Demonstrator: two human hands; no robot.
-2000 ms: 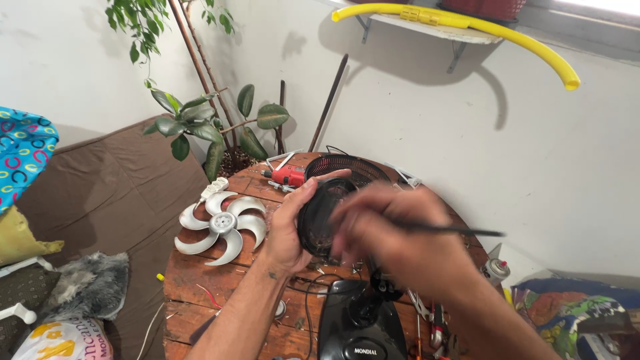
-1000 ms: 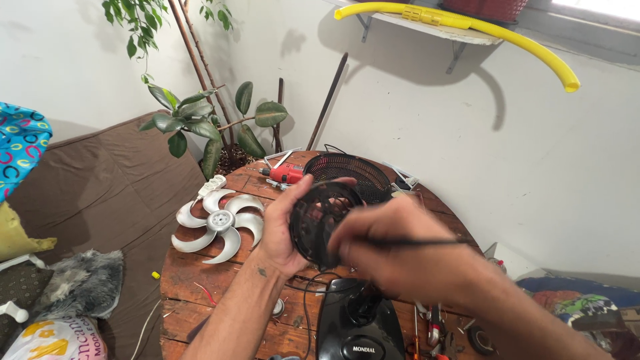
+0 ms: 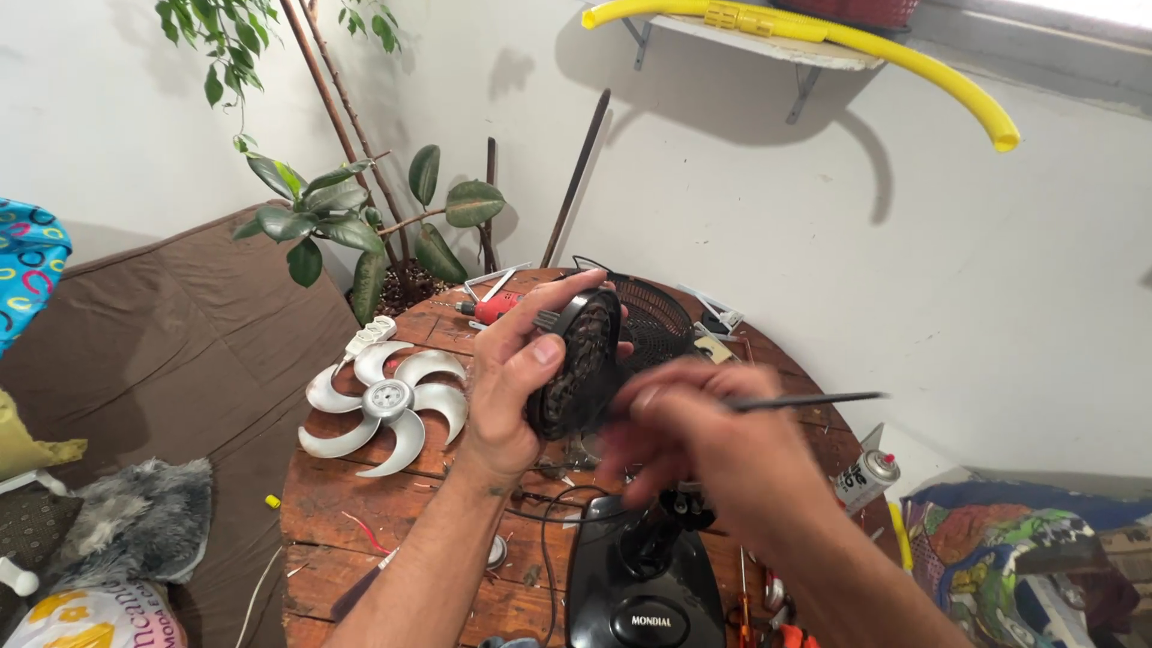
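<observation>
My left hand [image 3: 513, 378] grips a round black plastic fan housing [image 3: 576, 364] by its rim, tilted on edge with its dark, slotted inside facing right. My right hand [image 3: 693, 423], blurred, is closed around a thin dark-handled tool [image 3: 810, 400], its handle pointing right; the working end by the housing is blurred, so its kind cannot be told. Below the hands stands a black Mondial fan base [image 3: 643, 576] with its short neck and a black cable. White fan blades [image 3: 387, 400] lie flat left of my left hand. A black fan grille [image 3: 661, 319] rests behind the housing.
The round wooden table [image 3: 324, 531] also carries a red drill [image 3: 495, 307], a white power strip [image 3: 371, 335], a spray can [image 3: 868, 477] at the right edge and hand tools at the lower right. A potted plant [image 3: 405, 288] stands behind; a yellow hose [image 3: 936, 76] lies on a wall shelf.
My left hand has turned the housing from facing me to nearly edge-on. The right hand stays beside it with the tool, still blurred.
</observation>
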